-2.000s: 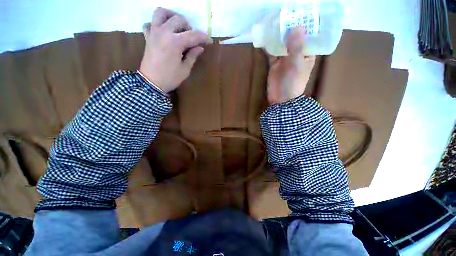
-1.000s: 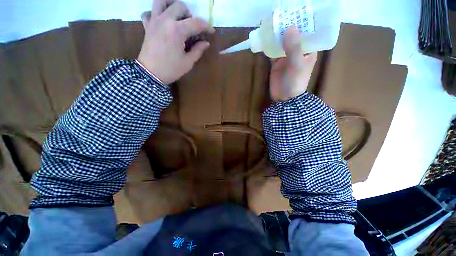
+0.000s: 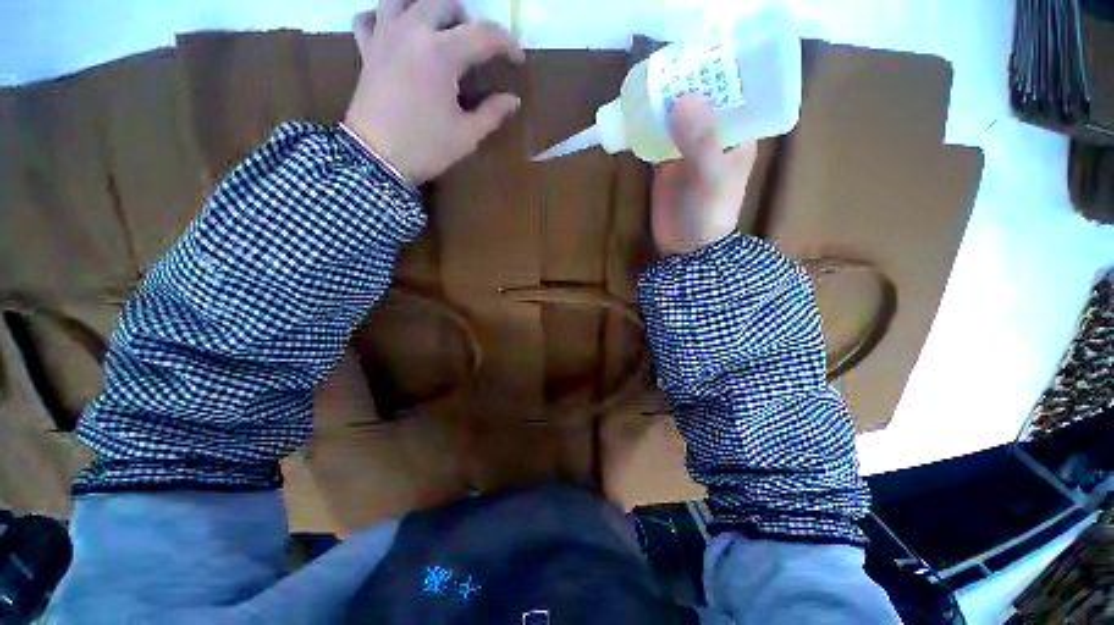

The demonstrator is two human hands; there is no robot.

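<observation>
Brown bag panels (image 3: 855, 147) lie overlapping in a row, with thin curved brown handles (image 3: 886, 320) along their near part. My right hand (image 3: 705, 183) holds a translucent white glue bottle (image 3: 764, 73) tilted, with the thumb on its label. The thin spout points left and down at a panel seam near the middle. My left hand (image 3: 430, 92) is over the panels' far edge, left of the spout, with thumb and forefinger curved apart; nothing shows between them. Its far fingertips reach the frame's top edge. My sleeves hide parts of the panels and handles.
The white tabletop (image 3: 941, 269) shows beyond and to the right of the panels. Stacked darker pieces (image 3: 1060, 61) stand at the upper right. A mottled brown and cream pile (image 3: 1081, 354) is at the far right. Dark framed items (image 3: 965, 519) are at the lower right.
The bottle has moved down and left, its spout running from the panels' far edge onto the seam nearer me. The left thumb and forefinger have spread apart. The panels sit slightly higher in view.
</observation>
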